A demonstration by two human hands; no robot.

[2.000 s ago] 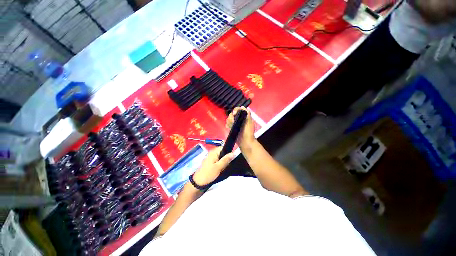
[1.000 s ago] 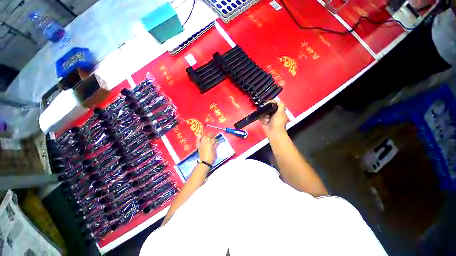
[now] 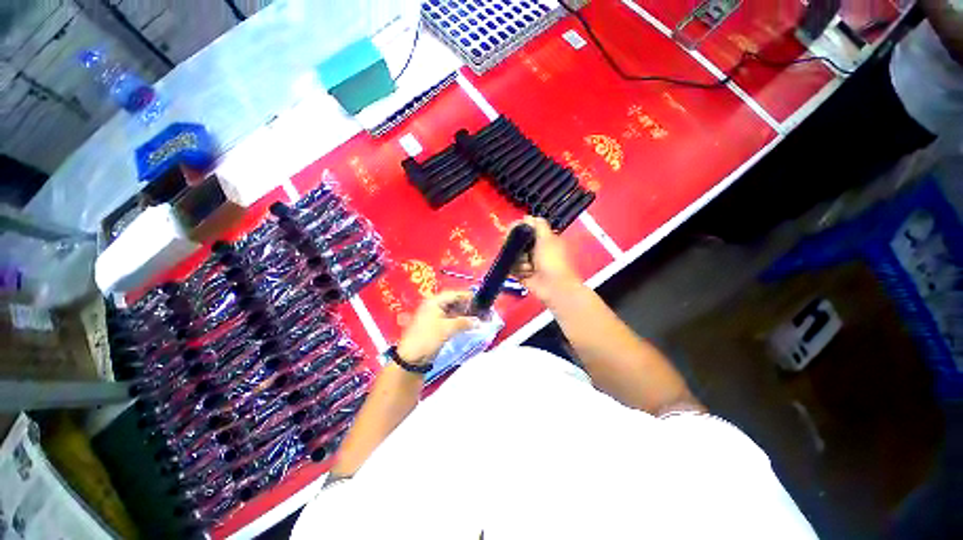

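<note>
A black housing (image 3: 501, 270) is held between my two hands above the red-covered table edge. My right hand (image 3: 547, 259) grips its wider upper end. My left hand (image 3: 435, 324) is at its lower end, with something clear and crinkly, perhaps a plastic sleeve, below the fingers. A screwdriver (image 3: 460, 276) lies behind the housing, partly hidden. A blue-white flat packet (image 3: 449, 360) lies under my left hand. Loose black housings (image 3: 525, 172) lie side by side just beyond my hands.
Bagged dark units (image 3: 250, 351) fill the left side. Beyond are a white box (image 3: 142, 250), blue bin (image 3: 175, 151), teal box (image 3: 356, 76), perforated tray (image 3: 488, 27) and water bottle (image 3: 131, 93). A black cable (image 3: 654, 79) crosses the far right. A person's sleeve (image 3: 929, 84) shows there.
My left hand has come up from the packet to the housing's lower end. The housing has swung from nearly level to steep, and my right hand has moved slightly left with it.
</note>
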